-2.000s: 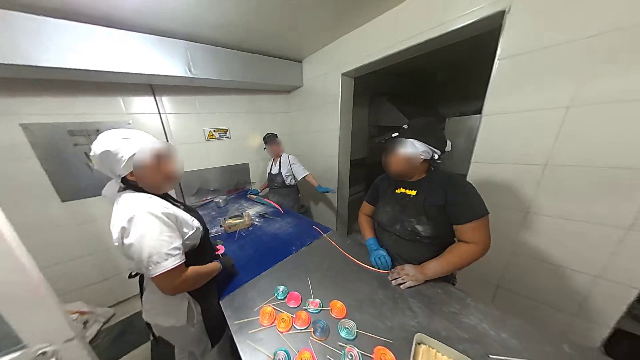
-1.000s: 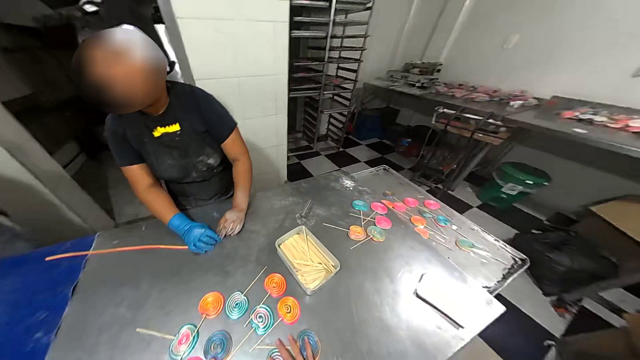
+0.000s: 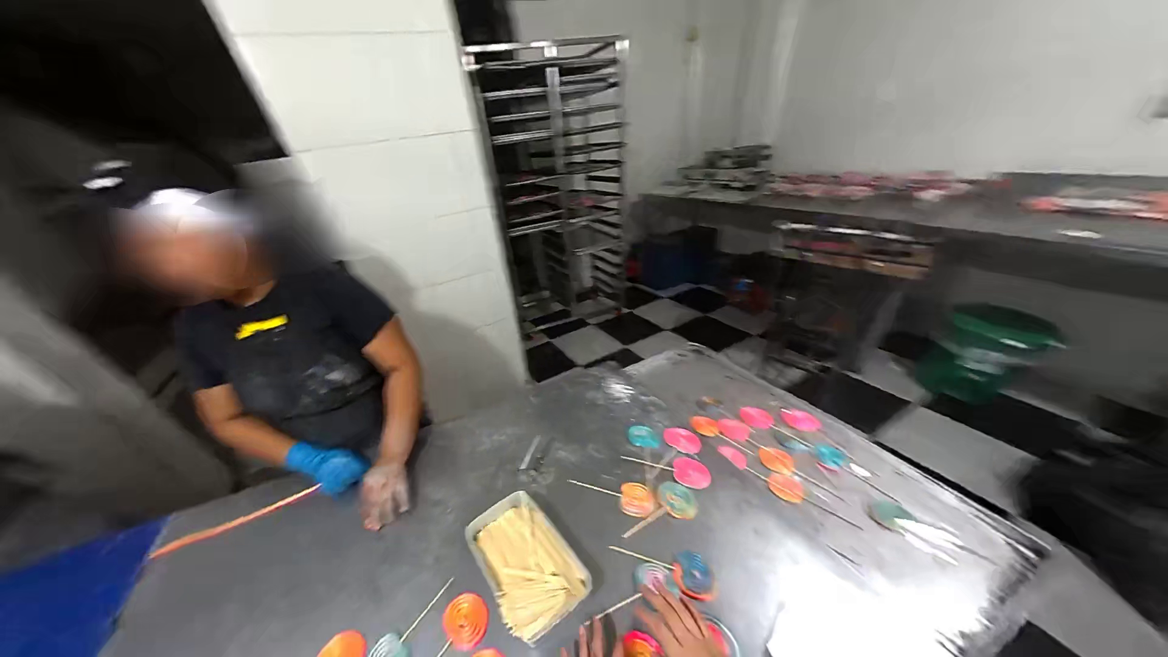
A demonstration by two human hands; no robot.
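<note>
My right hand (image 3: pixel 680 625) reaches in at the bottom edge, its fingers spread over spiral lollipops, beside a blue-and-orange lollipop (image 3: pixel 694 575). Just left of it, the fingers of my left hand (image 3: pixel 593 641) show at the frame edge near a red-orange lollipop (image 3: pixel 641 644); whether they hold it is unclear. A plastic tub of wooden sticks (image 3: pixel 531 566) stands left of my hands. More spiral lollipops, such as an orange one (image 3: pixel 465 620), lie at the lower left. Pink, orange and teal lollipops (image 3: pixel 691 473) lie farther back to the right.
Across the metal table (image 3: pixel 301 584) a co-worker's blue-gloved hand (image 3: pixel 330 468) touches an orange candy rope (image 3: pixel 237 525); their bare hand (image 3: pixel 385 493) rests beside it. A metal tray (image 3: pixel 876 456) lies at right. Behind are a tray rack (image 3: pixel 557 173), a counter (image 3: pixel 985 214) and a green bin (image 3: pixel 990 351).
The view has swung right from the blue table. One hand showed at the lower edge a second ago; now both do, by the lollipops. The co-worker's bare hand has moved apart from the gloved one.
</note>
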